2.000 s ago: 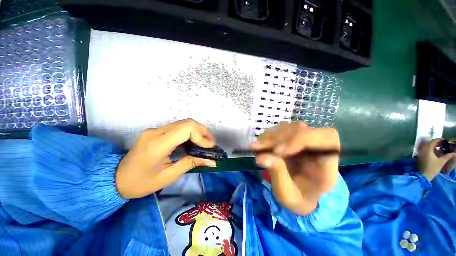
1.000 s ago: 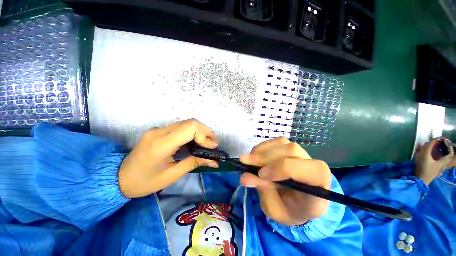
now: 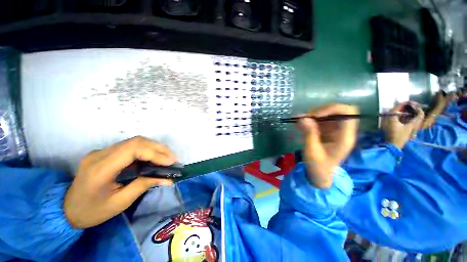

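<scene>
My left hand [image 3: 115, 176] grips a glossy black housing [image 3: 160, 172] between thumb and fingers at the near edge of the white sheet [image 3: 61, 102]. My right hand [image 3: 330, 138] holds dark tweezers [image 3: 338, 117] about level, tip pointing left, over the right side of the clear blister tray [image 3: 271, 89]. Rows of small black parts [image 3: 228, 97] lie at the tray's left side on the sheet. Whether the tip touches anything cannot be told; the view is slightly blurred. Tiny metal parts [image 3: 158, 84] are scattered mid-sheet.
A black foam tray [image 3: 153, 33] with housings [image 3: 243, 14] spans the far side. Spare clear trays [image 3: 9, 117] are at the left edge. The bench [image 3: 333, 66] is green. At right, another worker in blue [image 3: 404, 174] holds a dark piece over a white sheet [image 3: 393, 89].
The view has swung right, showing more of the neighbouring stations. My right hand has moved away from the housing, toward the blister tray, with the tweezers. My left hand still holds the housing.
</scene>
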